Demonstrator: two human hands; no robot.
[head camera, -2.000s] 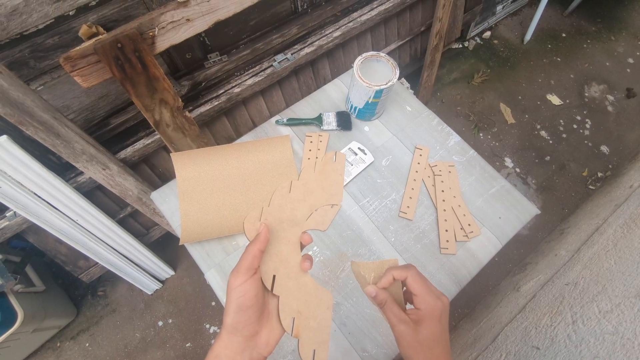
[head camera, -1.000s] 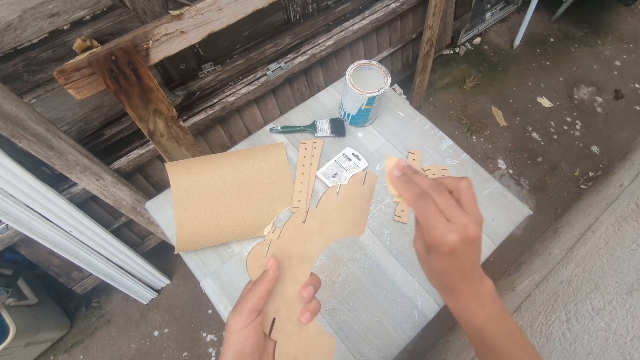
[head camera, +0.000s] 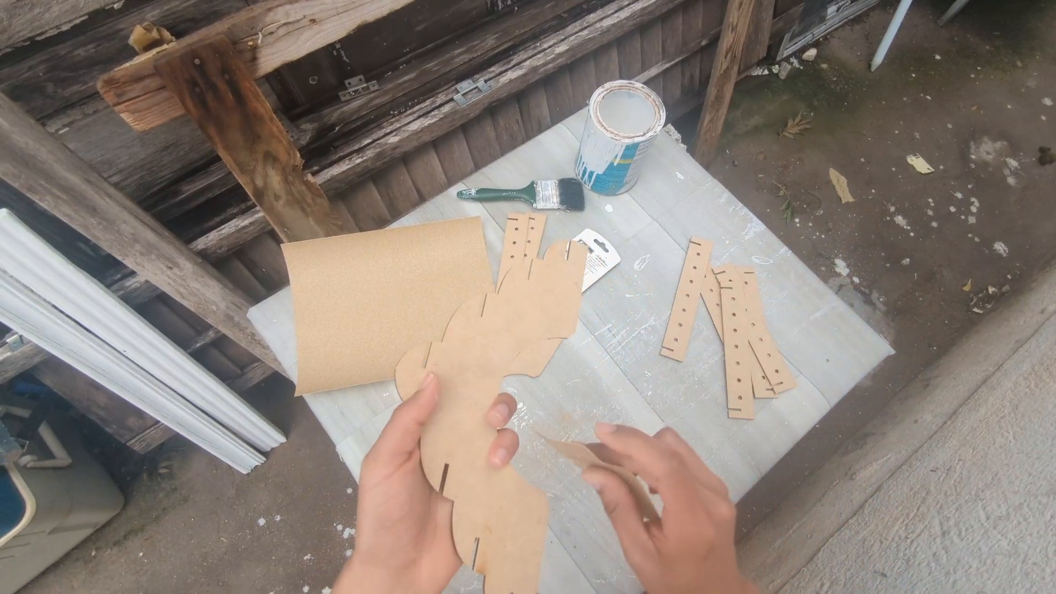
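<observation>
My left hand grips a slotted, curvy-edged fibreboard panel around its middle, held above the table. A second board edge shows behind its right side. Between the thumb and fingers of my right hand is a small bent piece of sandpaper, just right of the panel and apart from it. A large sandpaper sheet lies at the table's left. Narrow perforated strips lie loosely overlapped at the right, and more perforated strips lie behind the panel, partly hidden by it.
On the grey table stand a paint-streaked can and, beside it, a green-handled paintbrush. A white card package is partly covered by the panel. A weathered wooden structure is behind; white metal lengths lean at the left.
My right hand has come down from near the panel's upper end, where it was a second ago, to the lower right, still with the small sandpaper. My left hand has kept its hold.
</observation>
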